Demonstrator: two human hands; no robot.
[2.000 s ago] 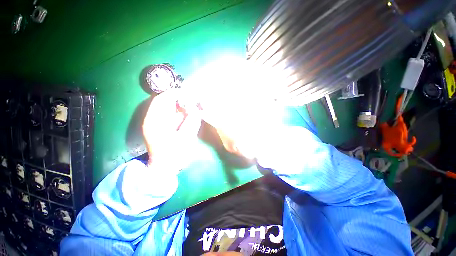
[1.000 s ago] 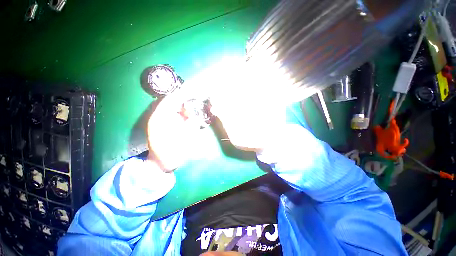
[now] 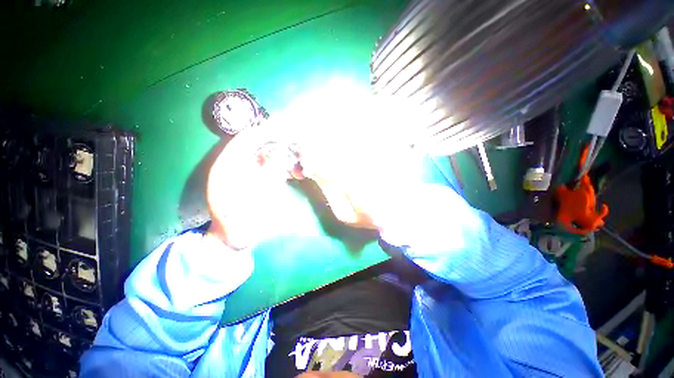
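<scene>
A small round module, partly washed out by glare, sits at the fingertips of my left hand over the green mat. My left hand holds it. My right hand reaches in from the right with its fingertips close to the module; glare hides most of its fingers, and I cannot tell whether it grips anything. A second round module, a black ringed disc with a pale centre, lies on the mat just beyond my left hand.
A large ribbed lamp shade looms at upper right. A black parts tray stands at left. A pale strip tool, a dark cylinder, an orange blow gun and a white cord switch are at right.
The module between my hands went from nearly hidden to clearer, then partly lost in glare again. My hands have shifted only slightly. The view has moved a little.
</scene>
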